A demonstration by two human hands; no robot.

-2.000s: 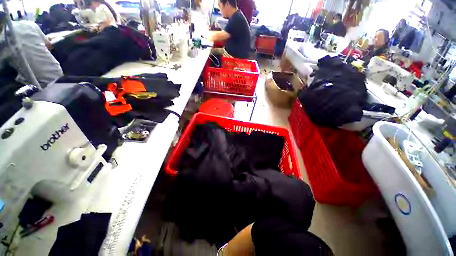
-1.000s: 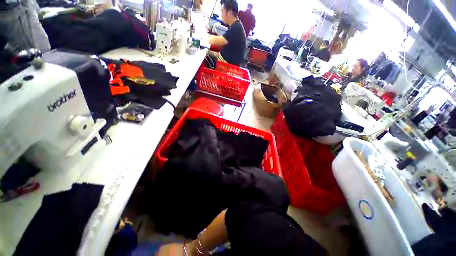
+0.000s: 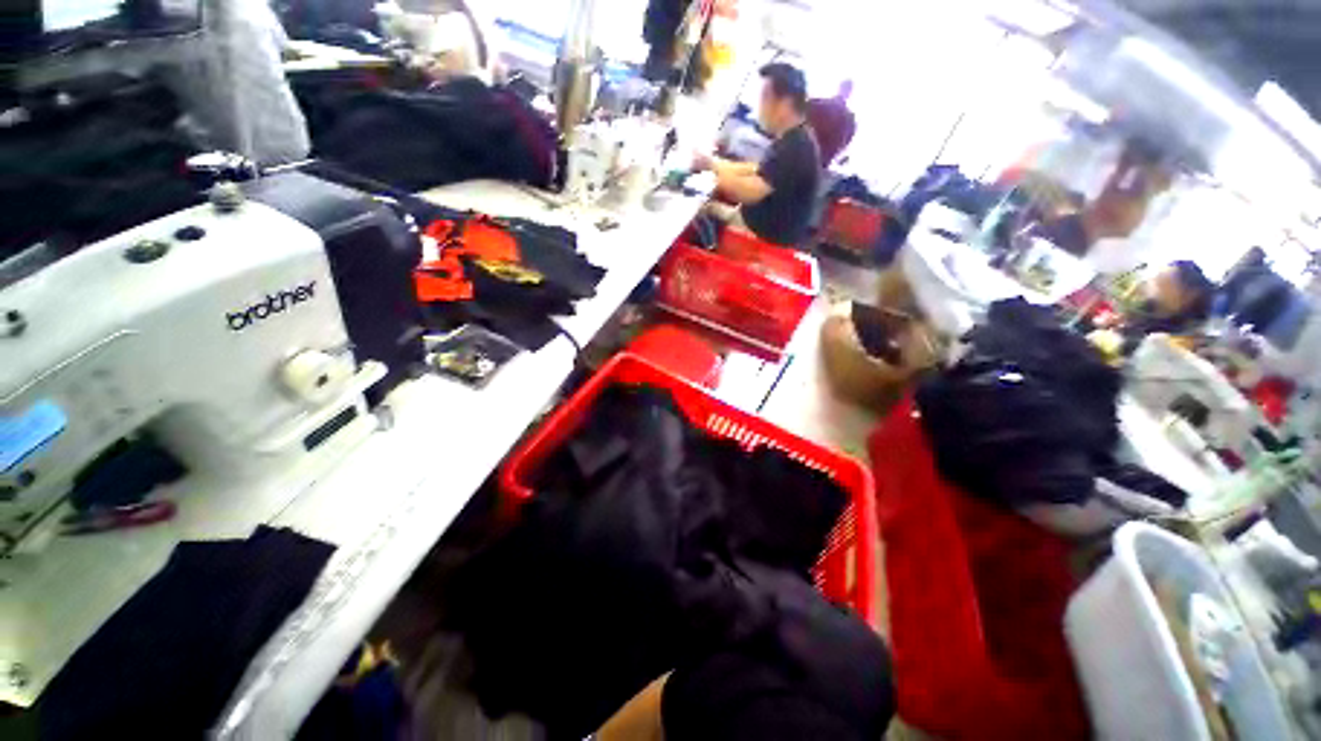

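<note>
Black garment cloth (image 3: 623,521) is heaped in and over a red latticed crate (image 3: 866,557) beside the table. A separate black cut piece (image 3: 181,623) lies flat at the table's front left. The white brother sewing machine (image 3: 217,340) stands at the left. Red-handled snips (image 3: 138,515) lie under its arm beside a small dark cloth. A bare patch of forearm, apparently my right, shows at the bottom edge beside a black sleeve. My right hand is cut off below the picture. My left hand is not in view.
A metal-bits tray (image 3: 471,355) and orange scraps (image 3: 471,258) lie beyond the machine. Another red crate (image 3: 739,290), a cardboard box (image 3: 862,355), a black heap (image 3: 1021,405) and a white tub (image 3: 1137,637) stand further right. A person (image 3: 782,174) sits at a station ahead.
The view has shifted, moving the machine and table rightward in the picture. The braceleted wrist and part of the hand seen a second ago have dropped below the bottom edge.
</note>
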